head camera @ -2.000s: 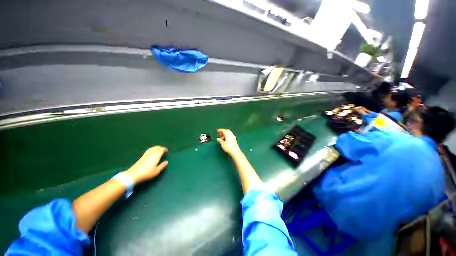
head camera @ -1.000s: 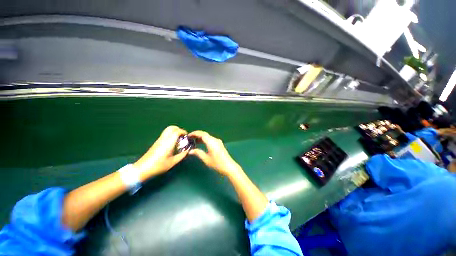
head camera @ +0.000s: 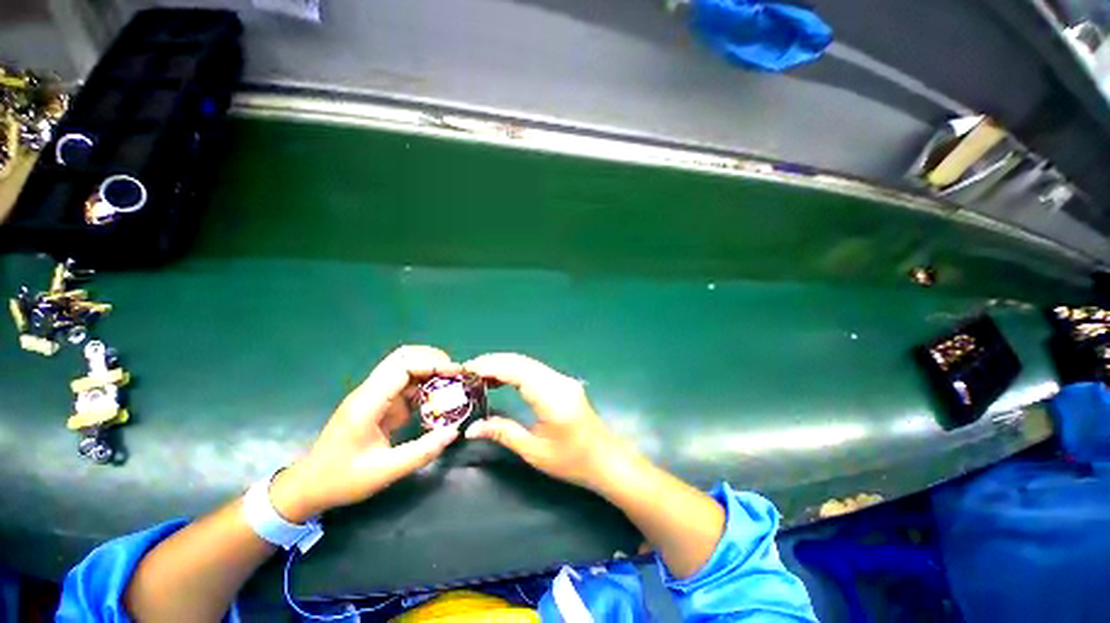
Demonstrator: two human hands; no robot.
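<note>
A small round unit with a pale rim and a mixed metal and pale middle is held between my two hands above the green surface. My left hand grips its left side between thumb and fingers and wears a white wrist strap with a thin cord. My right hand grips its right side with thumb and fingertips. The fingers cover part of the unit's edge.
At the left are a black compartment tray with two ring-like rounds, a loose cluster of gold and silver parts and a row of similar parts. A smaller black tray and a person's blue sleeve are at the right.
Two seconds ago the unit lay on the green surface and the hands were apart; now both hold it. The view has swung left, bringing the long tray and loose parts into view.
</note>
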